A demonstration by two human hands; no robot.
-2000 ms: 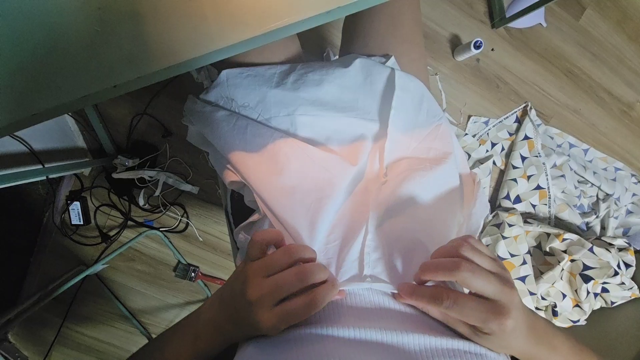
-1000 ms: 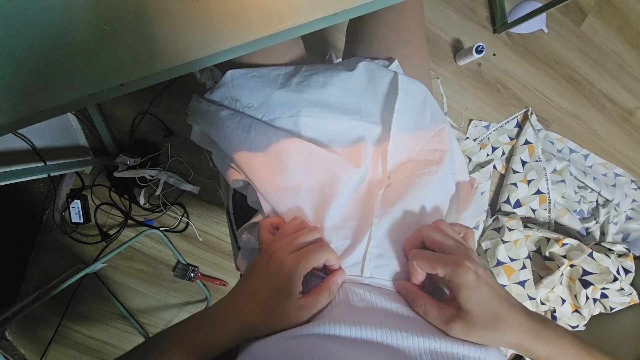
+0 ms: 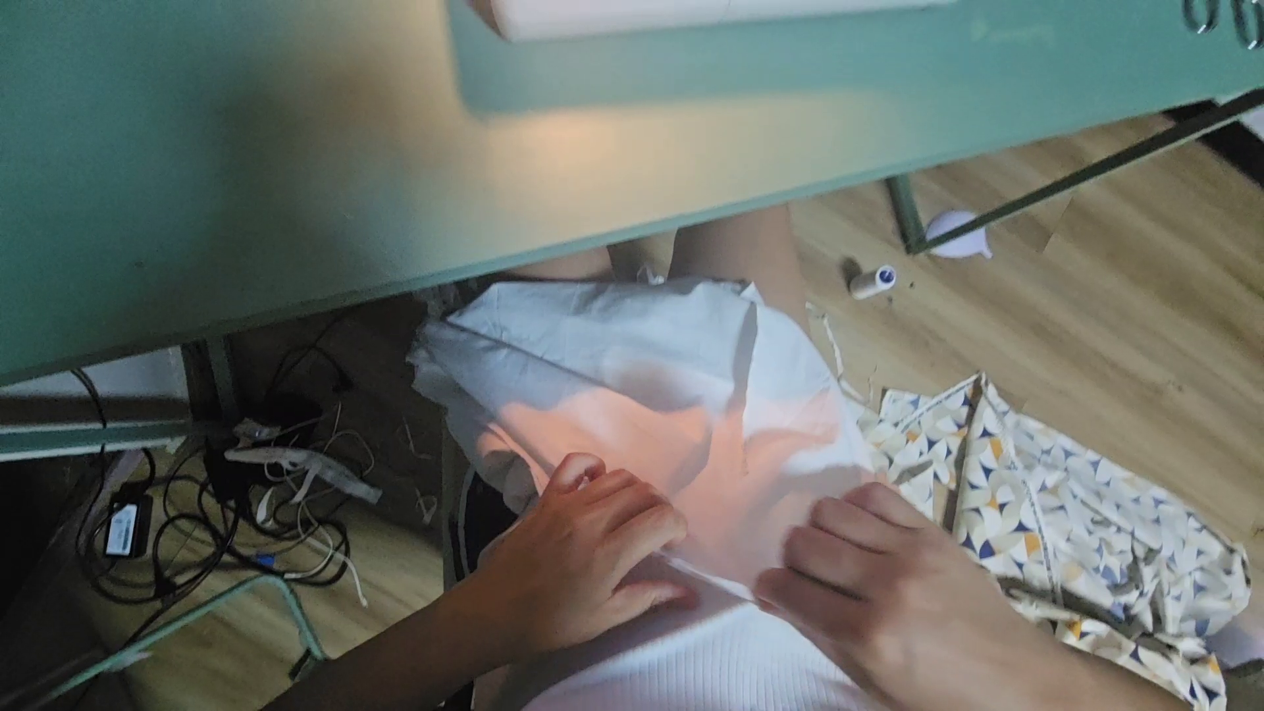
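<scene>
White cloth (image 3: pixel 632 395) lies spread over my lap, with warm light across its middle. My left hand (image 3: pixel 592 558) is at the cloth's near edge, its fingers curled and the thumb a little apart from them; whether it grips the edge is not clear. On the same edge, farther right, my right hand (image 3: pixel 849 573) has its fingers closed on the fabric. Below both hands shows a white ribbed top (image 3: pixel 701 662) that I wear.
A green table (image 3: pixel 296 197) spans the upper view, with scissors handles (image 3: pixel 1224 20) at its corner. Tangled black cables (image 3: pixel 217 533) lie at left. On the floor at right are a thread spool (image 3: pixel 873 282) and patterned fabric (image 3: pixel 1086 494).
The view has tilted up, showing more of the table. My left hand's thumb and fingers have spread apart. The right hand still holds the cloth's near edge.
</scene>
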